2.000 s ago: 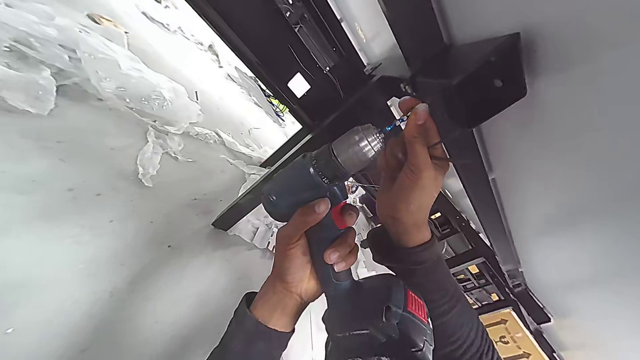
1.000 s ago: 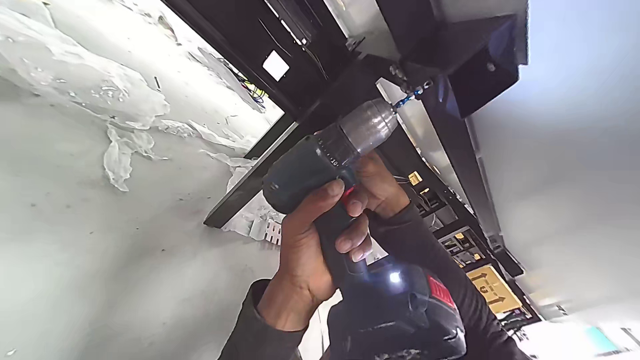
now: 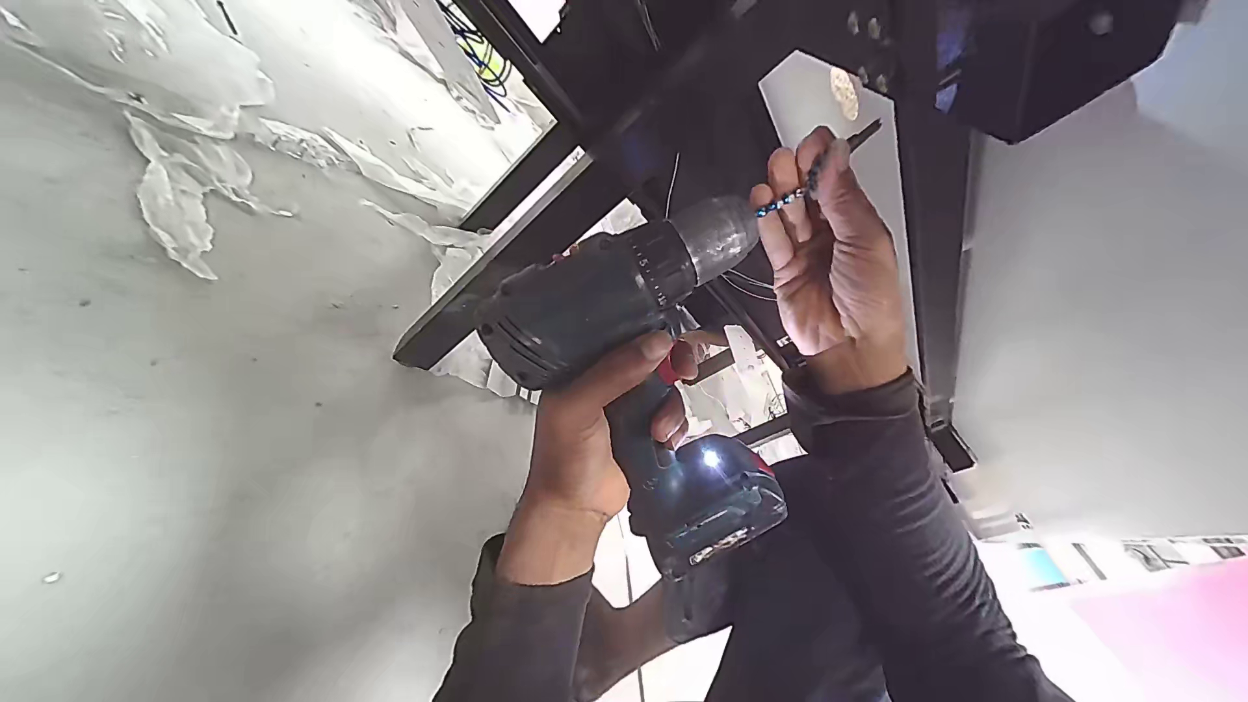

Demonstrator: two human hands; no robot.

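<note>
My left hand (image 3: 595, 429) grips the handle of a dark cordless drill (image 3: 585, 302), a finger at its red trigger; a light glows on the drill's base. The metal chuck (image 3: 720, 239) points to the upper right. From it extends a spiral drill bit (image 3: 780, 203) with blue glints. Beside the bit, palm toward me, is my right hand (image 3: 829, 244), its thumb and fingertips pinching a thin dark pointed piece (image 3: 864, 135). Fingers partly hide the bit's far end, and whether that piece is separate from the bit I cannot tell.
A black metal frame (image 3: 487, 258) runs diagonally behind the drill. A black box-shaped bracket (image 3: 1063, 68) juts out at upper right. Torn translucent plastic film (image 3: 175, 205) lies at left, on a grey surface (image 3: 292, 468). Blue cables (image 3: 478, 54) show through an opening.
My right hand has come out from behind the drill to beside the bit, where it pinches a dark piece. The drill's light was not visibly lit two seconds ago.
</note>
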